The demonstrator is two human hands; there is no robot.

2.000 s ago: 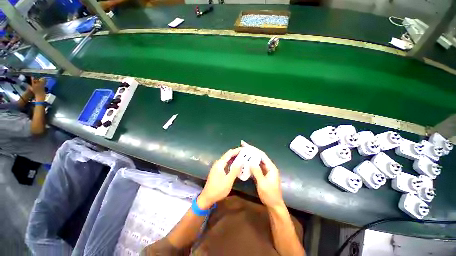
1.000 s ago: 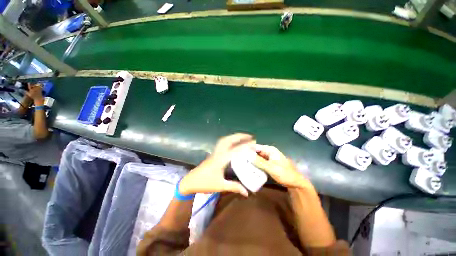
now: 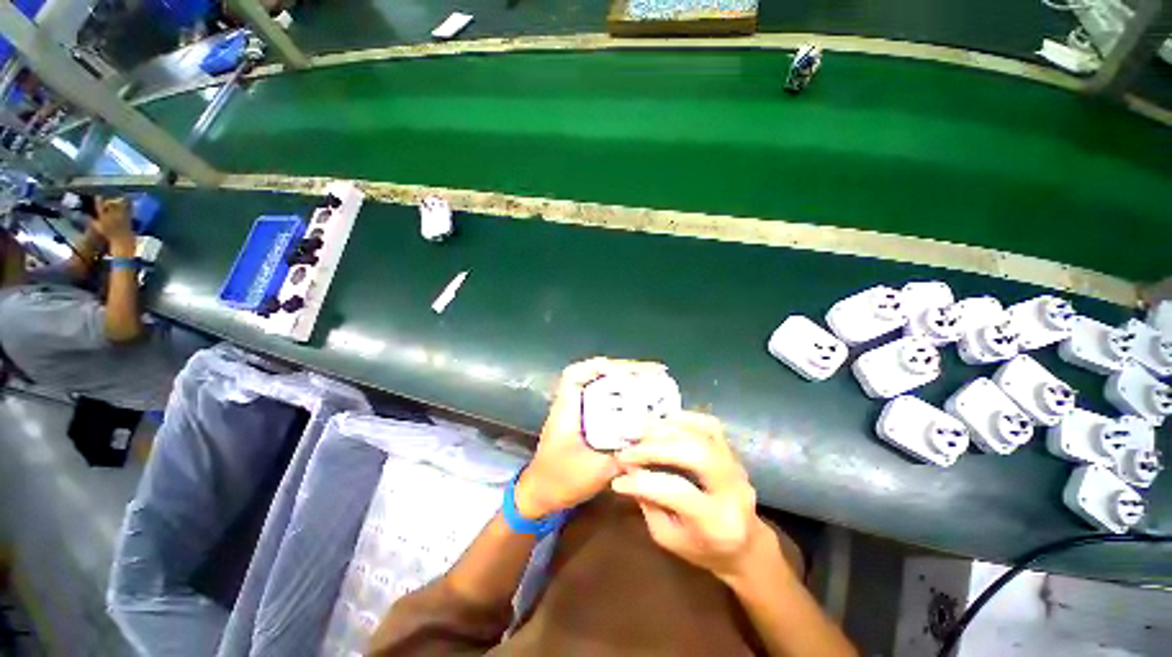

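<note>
A white adapter [image 3: 627, 408] with socket holes in its upward face is held above the bench's front edge. My left hand [image 3: 566, 449] grips it from the left side, with a blue band on the wrist. My right hand [image 3: 694, 494] is at its lower right, fingers curled and touching its edge; whether it also grips is hard to tell. Many closed adapters [image 3: 923, 429] with round plug ends lie grouped at the right. One half-assembled adapter [image 3: 436, 218] sits near the belt's edge, and a small white strip [image 3: 450, 291] lies nearer me.
A blue tray [image 3: 262, 262] and a white strip with dark round openings [image 3: 328, 263] are at left. Lined bins [image 3: 321, 513] stand at lower left. A small part [image 3: 803, 68] is on the green belt [image 3: 514, 122]. Another person's arm [image 3: 122, 282] is at far left.
The adapter has turned from a tilted side view to show its socket face upward. My right hand has shifted to its lower right. The part on the belt has moved right.
</note>
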